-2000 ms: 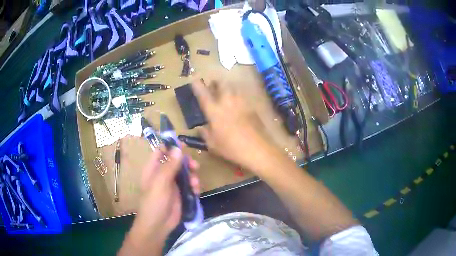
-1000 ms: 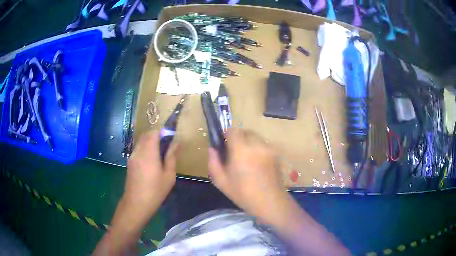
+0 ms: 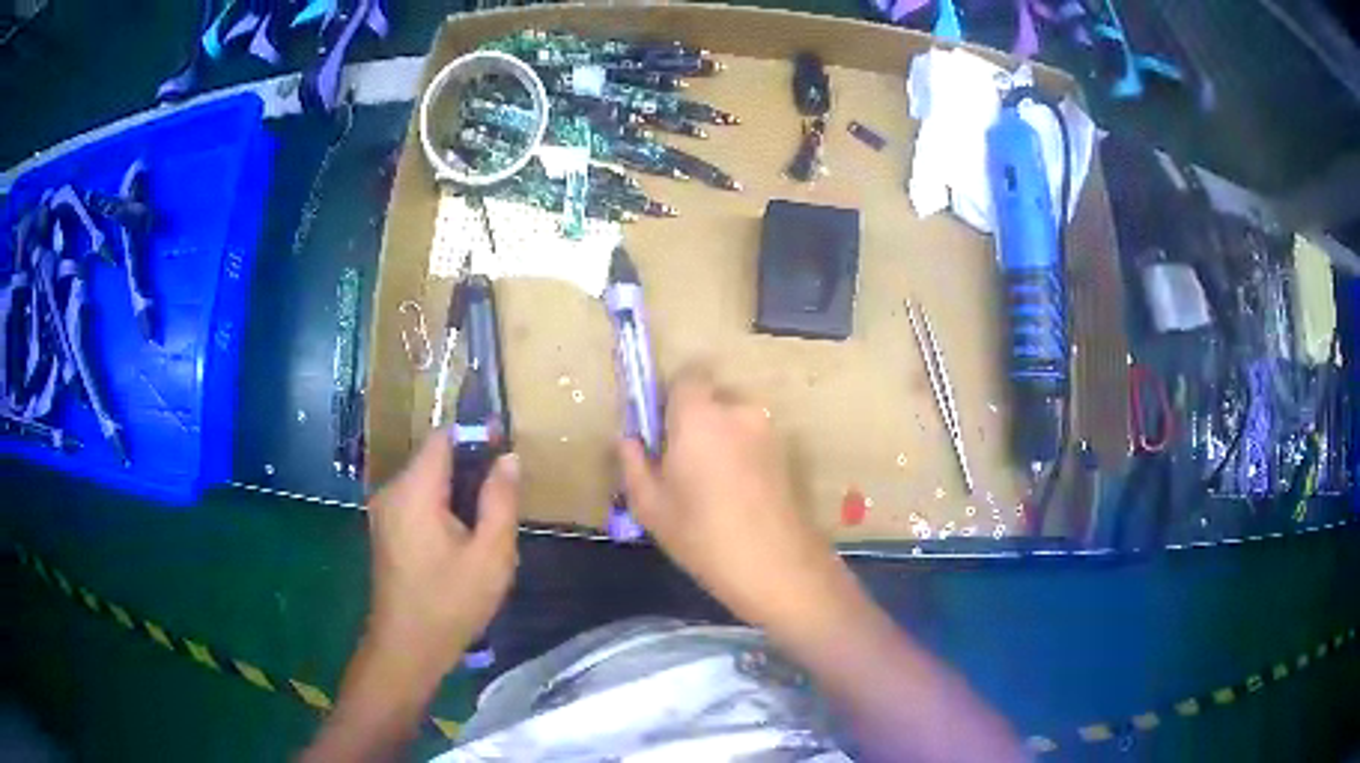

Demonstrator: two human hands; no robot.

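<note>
My left hand is closed around a dark pen housing, its nose pointing up the tray and a lilac end showing below my fingers. A thin silver stick shows beside it. A white-lilac pen housing with a black nose lies lengthwise in the cardboard tray. My right hand is at its right side, thumb touching its edge. The fingers are blurred and I cannot tell if they grip it.
Circuit-board assemblies and a white tape ring lie upper left, a black block mid-tray. Tweezers, small screws and a blue electric screwdriver are right. A blue bin stands left of the tray.
The dark long piece that was in my right hand is gone from it, and a dark housing now shows in my left hand, turned more upright. More of the lilac housing's lower part shows.
</note>
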